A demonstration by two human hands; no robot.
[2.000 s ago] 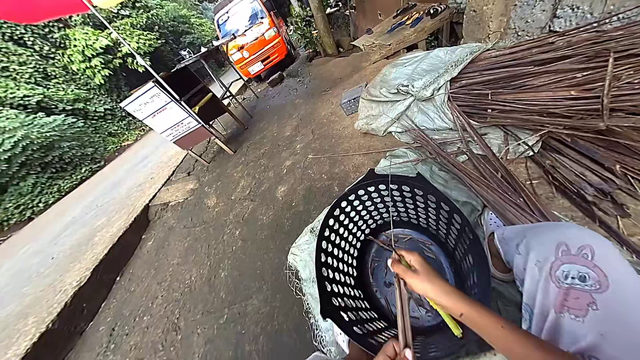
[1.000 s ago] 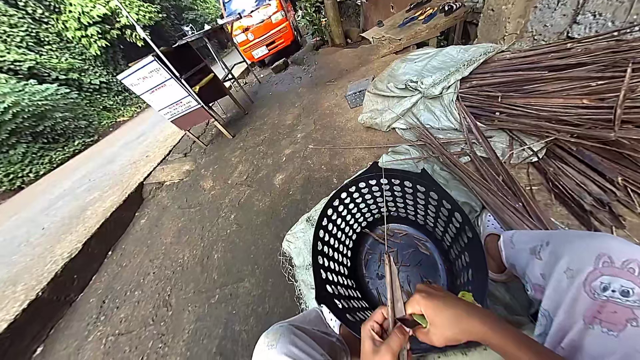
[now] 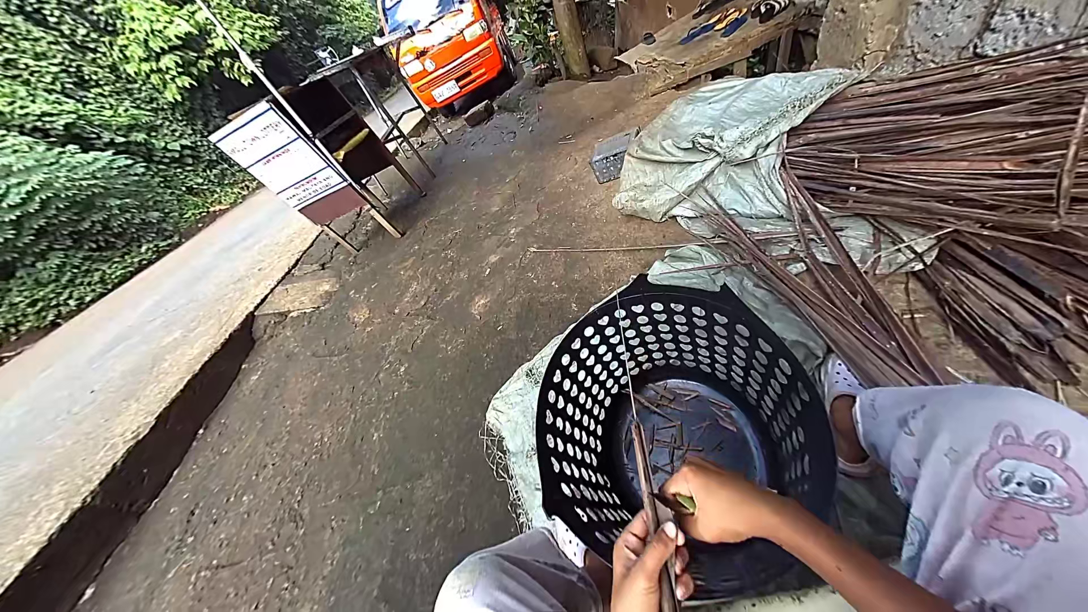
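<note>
My left hand point(image 3: 650, 565) grips a narrow brown dried leaf strip point(image 3: 643, 463), which points up over a black perforated plastic basket point(image 3: 571, 425) between my knees. A thin pale rib runs on from the strip's top toward the basket's far rim. Close beside it, my right hand point(image 3: 718, 501) is closed on a small tool with a yellow-green handle point(image 3: 687, 503); its blade is mostly hidden against the strip. Short brown scraps point(image 3: 680, 416) lie on the basket's bottom.
Long dried leaf strips point(image 3: 943, 144) are heaped at right on a pale woven sack point(image 3: 722, 136). A grey perforated box point(image 3: 612, 155) stands near the sack. Further off are a signboard with writing point(image 3: 285, 157), an orange vehicle point(image 3: 450, 55) and a low wooden table point(image 3: 718, 42). A concrete road edge point(image 3: 170, 425) runs at left.
My left hand has come further into view from the bottom edge. My right hand, higher over the basket two seconds ago, has moved down the strip to beside my left hand.
</note>
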